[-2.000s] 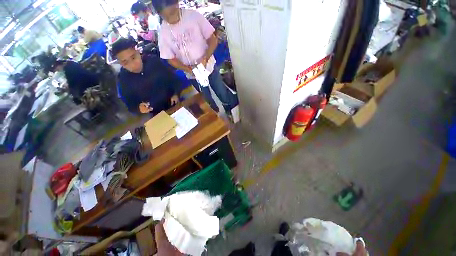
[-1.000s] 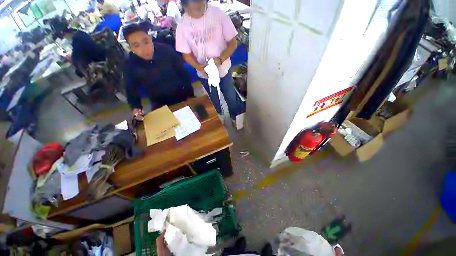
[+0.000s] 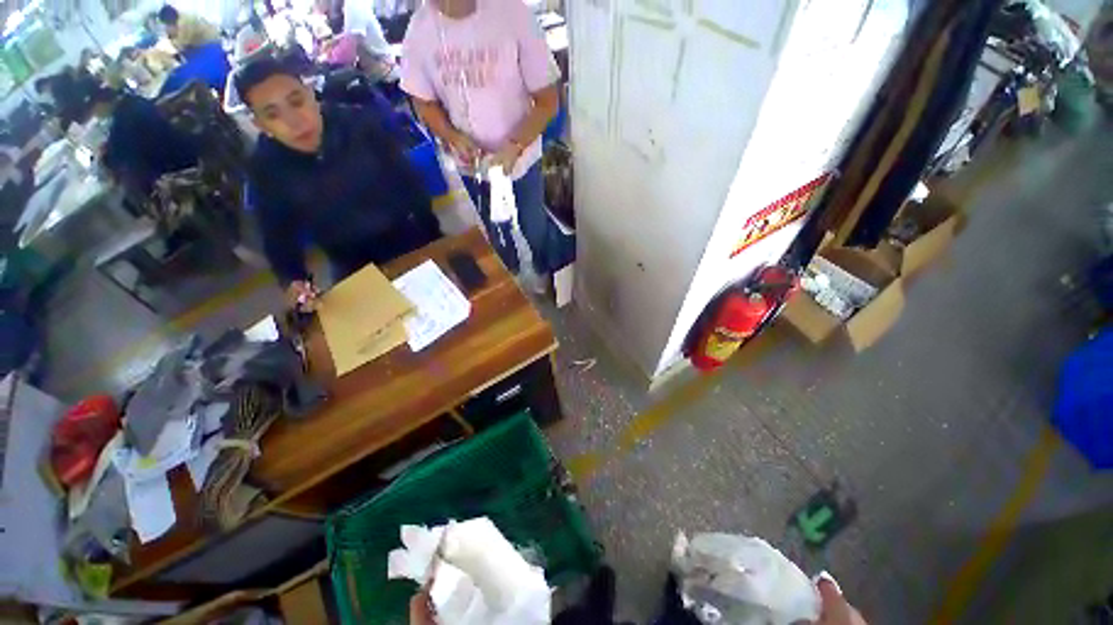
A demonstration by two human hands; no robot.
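My left hand [image 3: 422,607], mostly cut off by the bottom edge, grips a bundle of white cut pieces [image 3: 488,574]. The bundle is crumpled and held in front of the green crate [image 3: 452,476]. My right hand [image 3: 837,603], also cut off at the bottom, grips a second whitish bundle [image 3: 747,579], greyer and held above the floor. The fingers are mostly hidden behind the cloth.
A wooden desk [image 3: 488,348] bears a brown envelope [image 3: 366,320], a white form [image 3: 432,303] and grey cloth. One person sits behind it; another stands holding white strips. A pillar [image 3: 659,159], fire extinguisher [image 3: 735,327] and cardboard boxes [image 3: 854,320] stand to the right.
The view has shifted, and the desk and green crate appear nearer than two seconds ago. Both hands still hold their white bundles. The standing person's white strips hang lower.
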